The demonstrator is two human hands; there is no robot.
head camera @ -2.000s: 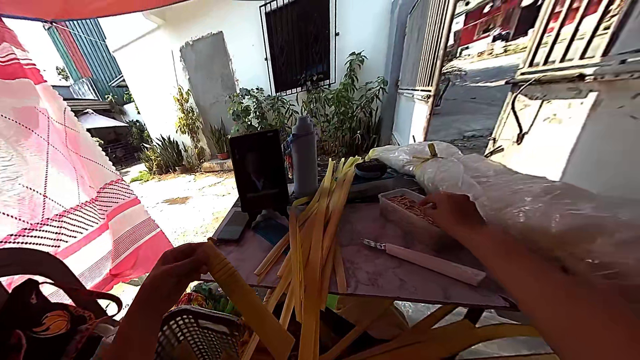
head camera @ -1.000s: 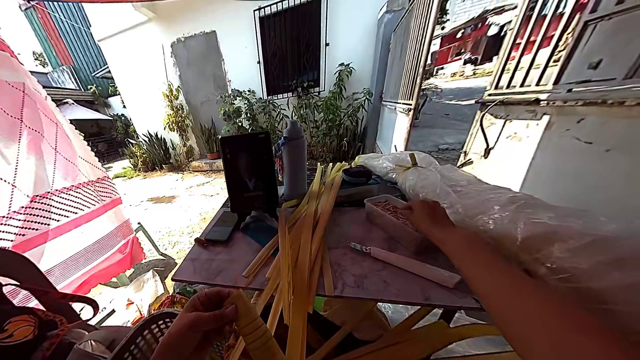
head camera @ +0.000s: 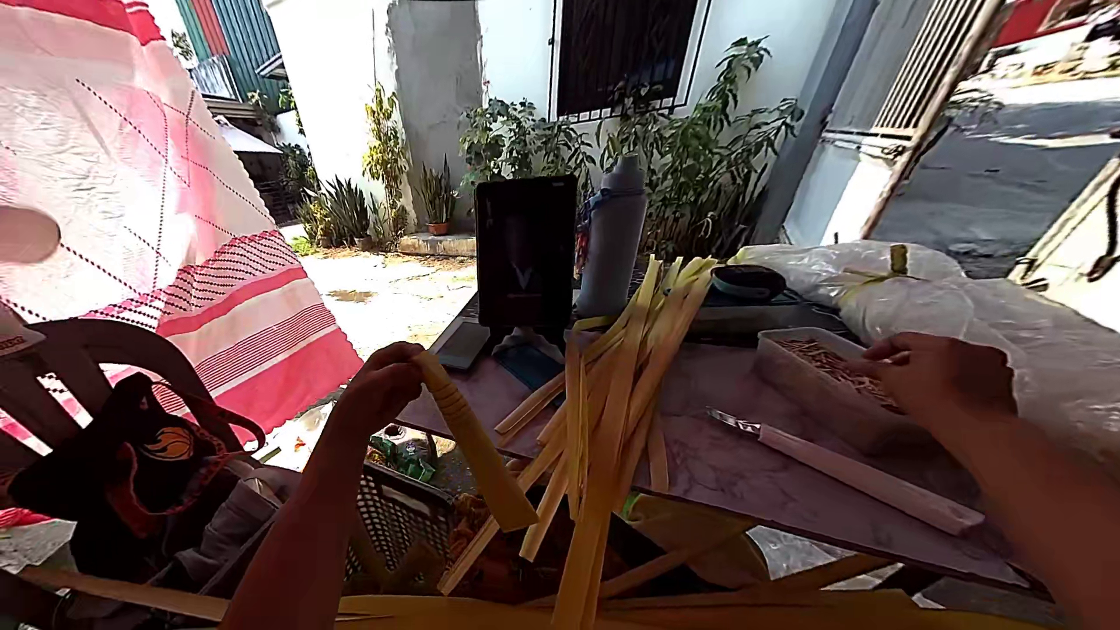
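Note:
My left hand [head camera: 382, 385] holds the top end of a folded yellow palm-leaf strip [head camera: 477, 446], which hangs down and to the right past the table's near edge. At the right, my right hand [head camera: 941, 376] reaches over a clear plastic tub [head camera: 809, 394] of thin brown sticks [head camera: 831, 372], its fingertips at the sticks; whether they pinch one is too small to tell. Between the hands, a bundle of long yellow leaf strips [head camera: 621, 376] lies across the marbled table [head camera: 709, 385] and hangs over its front edge. A knife with a pale wrapped handle [head camera: 866, 477] lies near the tub.
A tablet [head camera: 525, 254] stands at the back beside a grey bottle [head camera: 615, 236]. Clear plastic bags [head camera: 962, 306] fill the right side. A plastic basket [head camera: 398, 516] sits below the table's left edge. A chair [head camera: 114, 350] with a black bag [head camera: 144, 455] is at the left.
My left hand has risen from low at the front, lifting the leaf strip with it. My right hand stays at the tub of sticks.

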